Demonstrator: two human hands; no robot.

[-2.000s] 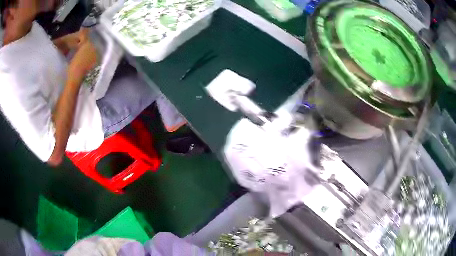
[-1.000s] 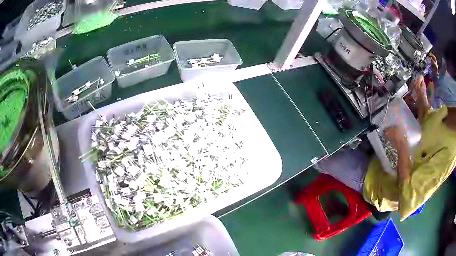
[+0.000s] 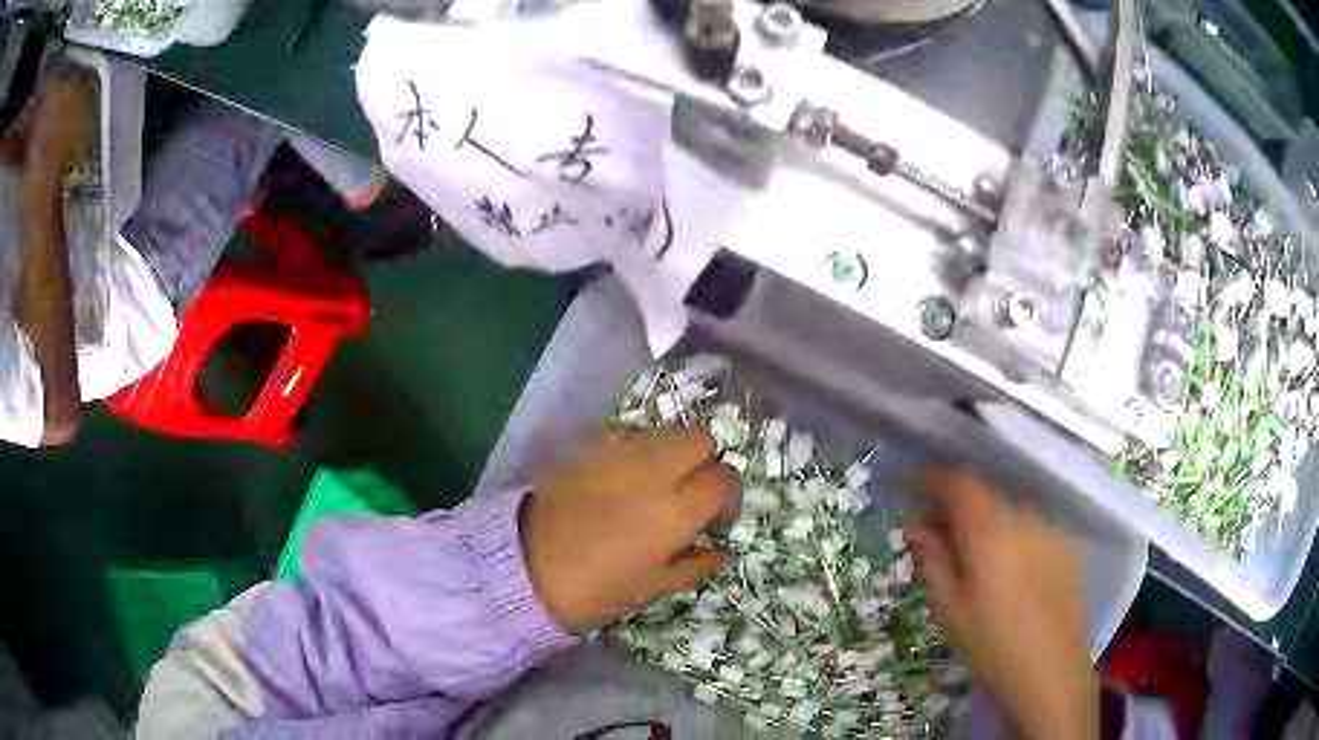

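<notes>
The lower parts tub (image 3: 535,390) lies in front of me below the fixture, heaped with white-headed stemmed pieces (image 3: 810,578). My left hand (image 3: 629,521), in a lilac sleeve, is over the left part of the heap with curled fingers; whether it holds a piece cannot be told. My right hand (image 3: 1005,578) is blurred over the right side of the tub, its fingertips near the pieces; its grip cannot be told. The silver assembly fixture (image 3: 897,217) stands above the tub, with no hand on it.
A handwritten note (image 3: 535,159) hangs from the fixture's left end. The large parts tub (image 3: 1247,571) is at the right, heaped with pieces. At the left are a seated person's arm (image 3: 51,260), a red stool (image 3: 297,311) and green crates (image 3: 340,506). The feeder track (image 3: 1117,109) comes down at upper right.
The view has swung back from the large tub and small bins to the fixture and lower tub. Both my hands are now in view over the lower tub's pieces.
</notes>
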